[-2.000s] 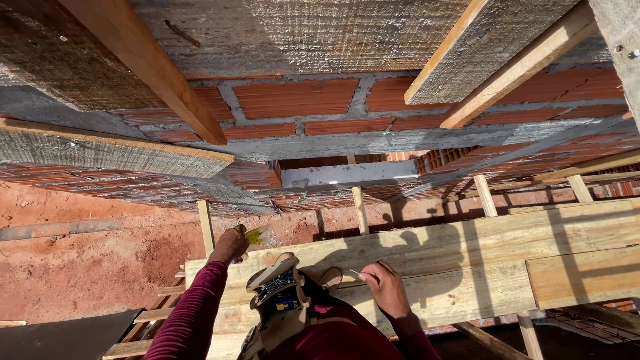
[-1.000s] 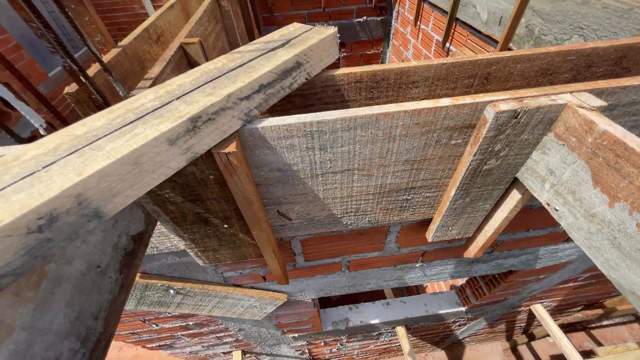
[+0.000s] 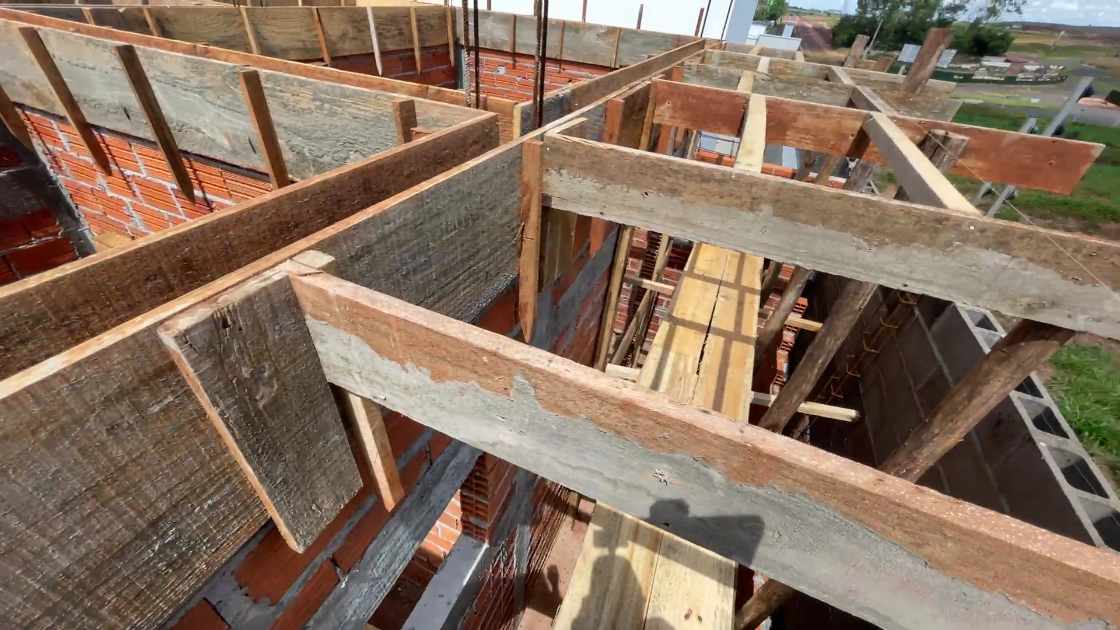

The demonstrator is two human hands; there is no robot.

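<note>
Neither of my hands shows in the head view now, so what they hold is hidden. A cement-stained wooden board (image 3: 665,446) crosses the near view from the formwork at left to the lower right. Its left end meets a short upright board (image 3: 271,402) on the side of the formwork panel (image 3: 114,472). A second crossing board (image 3: 814,219) spans farther back. My shadow falls on the near board and on the scaffold planks (image 3: 647,569) below it.
Round timber props (image 3: 822,354) lean below the boards at right, beside a concrete block wall (image 3: 989,394). More scaffold planks (image 3: 709,324) run away below. Steel rebar (image 3: 540,61) rises at the back. Hollow brick walls (image 3: 131,192) stand at left.
My view has swung up from the planks below to the formwork tops. Both hands, seen low in the oldest frame with something small and yellow at the left one, are out of view.
</note>
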